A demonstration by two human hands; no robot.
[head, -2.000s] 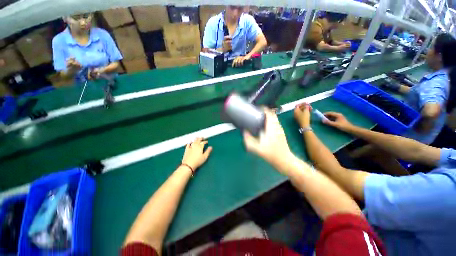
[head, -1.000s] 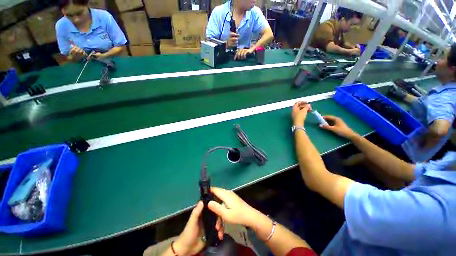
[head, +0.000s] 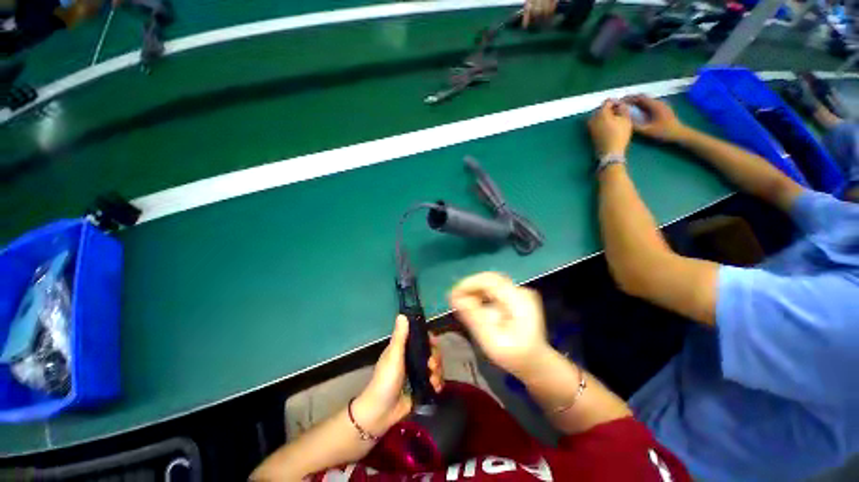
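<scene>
The dryer's black inner handle core (head: 414, 329) points up and away over my lap. My left hand (head: 394, 372) is closed around it. The dryer head (head: 424, 441) with its pink ring lies below, against my red shirt. My right hand (head: 501, 318) is raised to the right of the core, apart from it, blurred, with fingers curled; whether it holds something small cannot be told. The grey handle shell (head: 471, 225) lies on the green table, slid onto the cord. The bundled grey power cord (head: 504, 209) lies beside it.
A blue bin (head: 94, 320) with a clear bag of parts stands at left, black clips (head: 113, 211) beside it. A neighbour's hands (head: 626, 122) work at right near another blue bin (head: 753, 122). A grey cord (head: 466, 73) lies across the white strip.
The dryer came down from over the table to my lap, its shell off on the cord. My right hand has since left the core and lifted to the right. The view has tilted down.
</scene>
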